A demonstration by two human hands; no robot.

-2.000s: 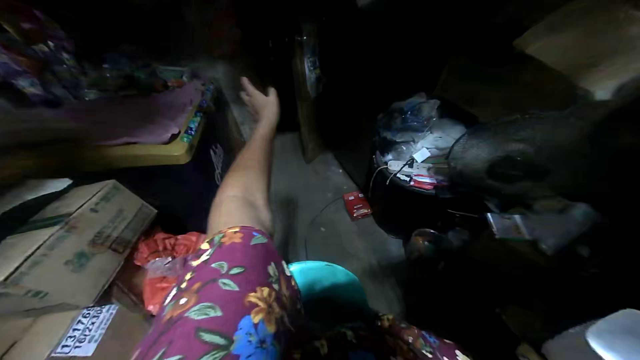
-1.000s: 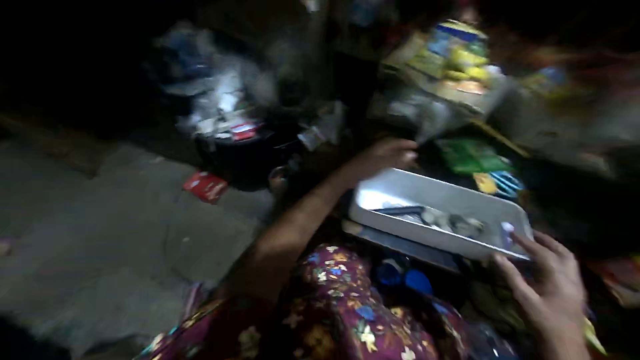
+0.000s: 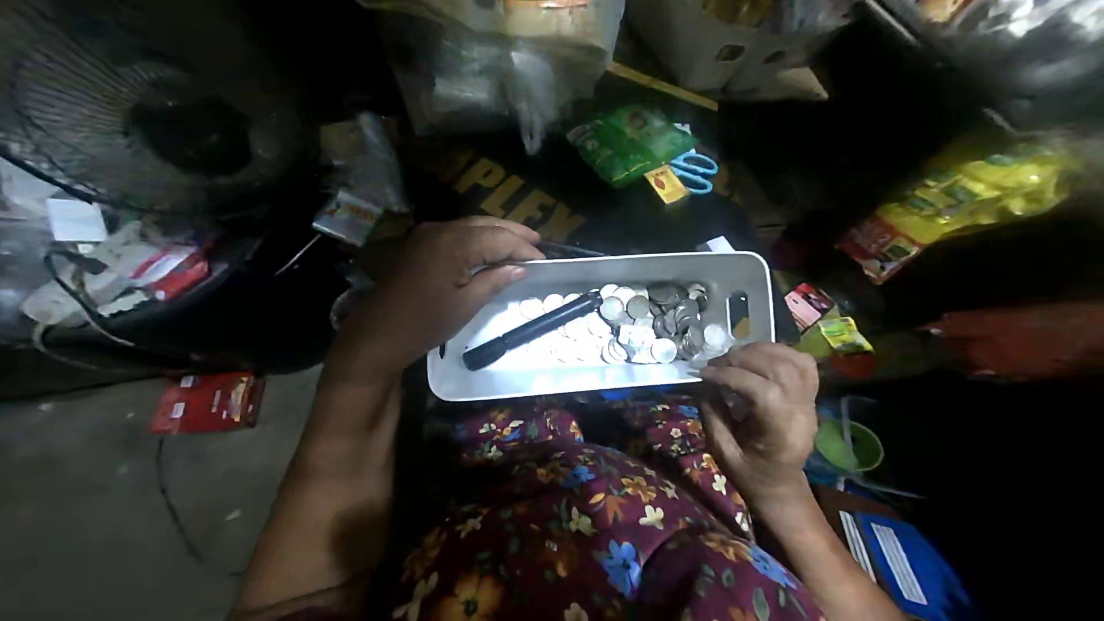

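A white plastic tray [image 3: 535, 386] with slots in its short ends sits in front of me, above the floral cloth over my lap. Many coins [image 3: 638, 323] lie in it, and a black pen or marker [image 3: 533, 331] rests slantwise over some of them. My left hand [image 3: 470, 272] grips the far left rim, its thumb over the edge and its fingers behind. At the near right corner, my right hand [image 3: 763, 401] holds the rim with bent fingers; its thumb is partly hidden.
Beyond the tray lie a green packet [image 3: 634, 142], blue-handled scissors [image 3: 695, 172] and a small yellow box [image 3: 667, 185]. A fan [image 3: 185, 129] stands at left, above a red packet [image 3: 207, 403] on the floor. Yellow packets [image 3: 975, 194], a green cup [image 3: 849, 445] and a blue book [image 3: 914, 561] are at right.
The view has swung right from the floor to the tray. My left hand, outstretched and empty at first, is now on the tray's rim. My right hand has closed on the near right corner.
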